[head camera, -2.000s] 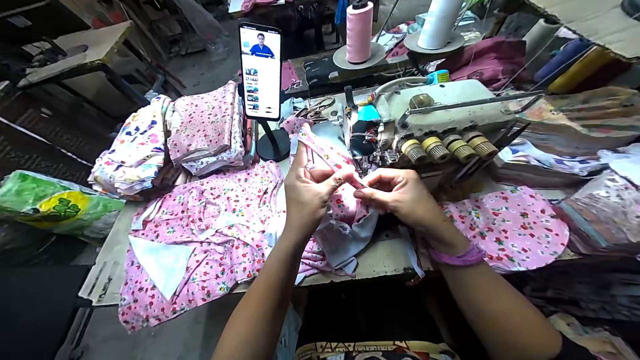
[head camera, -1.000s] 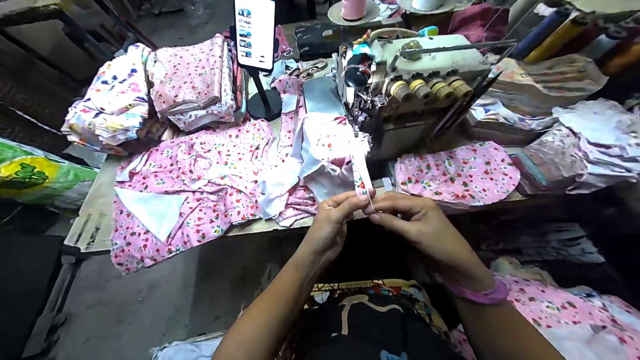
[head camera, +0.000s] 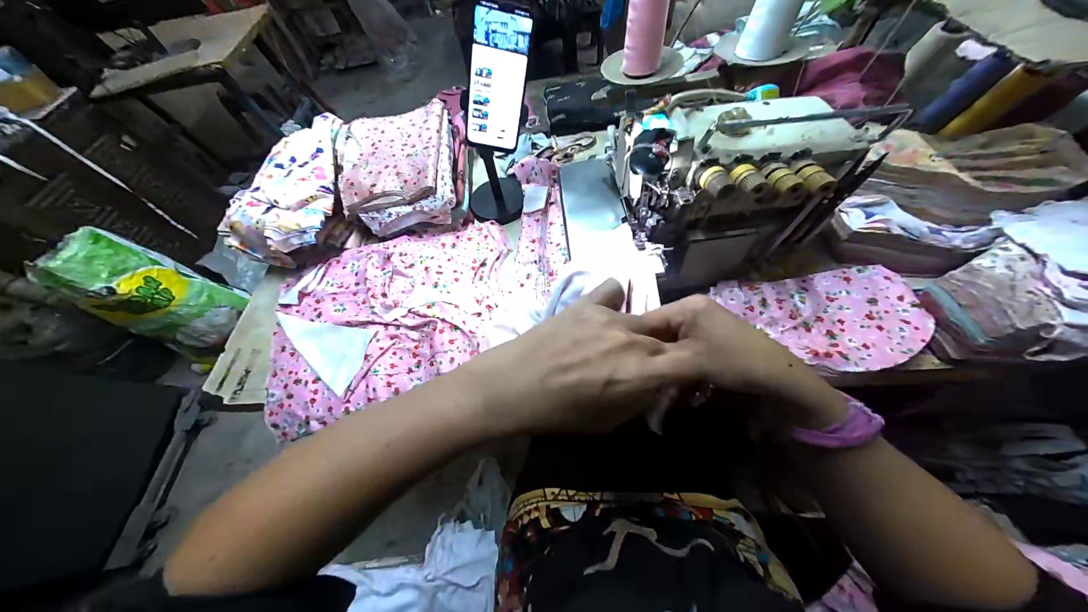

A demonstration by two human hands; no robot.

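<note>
My left hand (head camera: 586,365) and my right hand (head camera: 722,348) meet at the table's front edge, fingers closed together on fabric. A small bit of the cloth hangs below them; my fingertips are mostly hidden. White fabric (head camera: 574,289) lies just behind my left hand, in front of an overlock sewing machine (head camera: 748,153). Pink floral fabric (head camera: 408,280) with a white triangular patch spreads to the left. A rounded pink floral piece (head camera: 833,319) lies right of the machine. A purple band circles my right wrist.
A phone (head camera: 499,76) on a round-based stand stands behind the fabric. Folded floral cloth stacks (head camera: 395,157) are at the back left, more fabric piles (head camera: 1003,272) at the right. Pink (head camera: 646,38) and white (head camera: 767,30) thread cones stand behind the machine. A green plastic bag (head camera: 140,285) lies far left.
My hands have gone from fingertips pinching the cloth's edge in front of me to being bunched together, the left partly across the right. One second earlier they were lower, clear of the table.
</note>
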